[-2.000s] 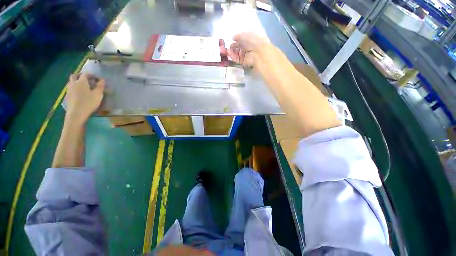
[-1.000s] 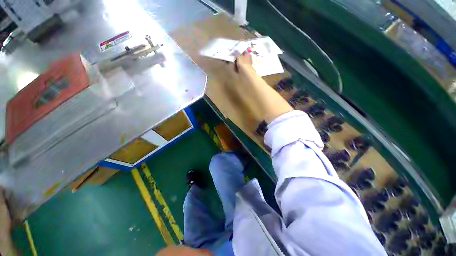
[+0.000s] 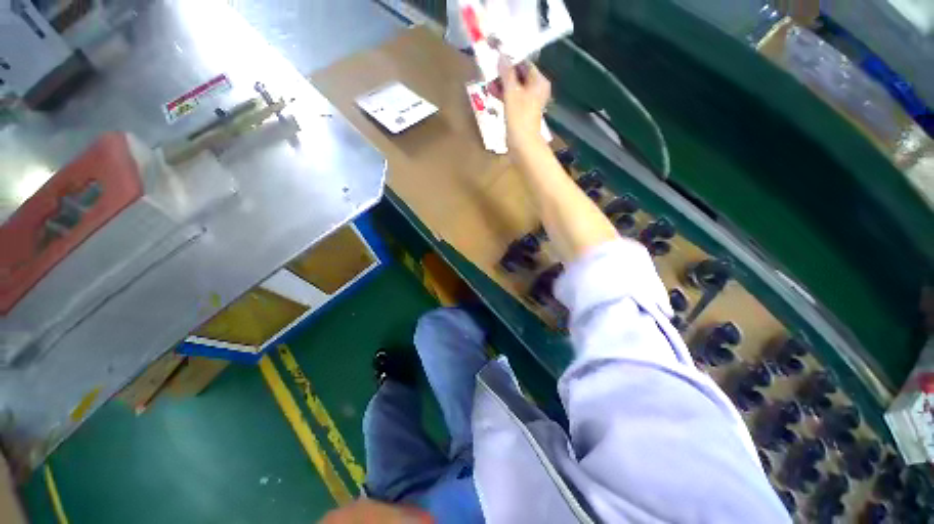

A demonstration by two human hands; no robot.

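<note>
My right hand [image 3: 524,94] is shut on the edge of an open white-and-red card [image 3: 502,33], raised at the top over the side bench. Another white-and-red card [image 3: 489,118] lies beside and partly under the hand. A small white card [image 3: 396,106] lies flat on the cardboard. At the left, the red facing pad [image 3: 74,213] with its dark recess tops the pale fixture [image 3: 113,251], with no card on it. A skin-toned sliver at the lower left edge may be my left hand or arm; its grip is hidden.
The metal machine table [image 3: 277,220] has a clipped corner towards the bench. Small metal clamps [image 3: 246,115] stand beside the fixture. Black products [image 3: 720,343] lie in rows on brown cardboard [image 3: 435,194]. A green conveyor [image 3: 778,194] runs beyond the bench. A white box sits at the right edge.
Two seconds ago both hands were at the fixture, with a card on it. The view has since swung right. My right hand has moved to the side bench and lifted a card from the cards there.
</note>
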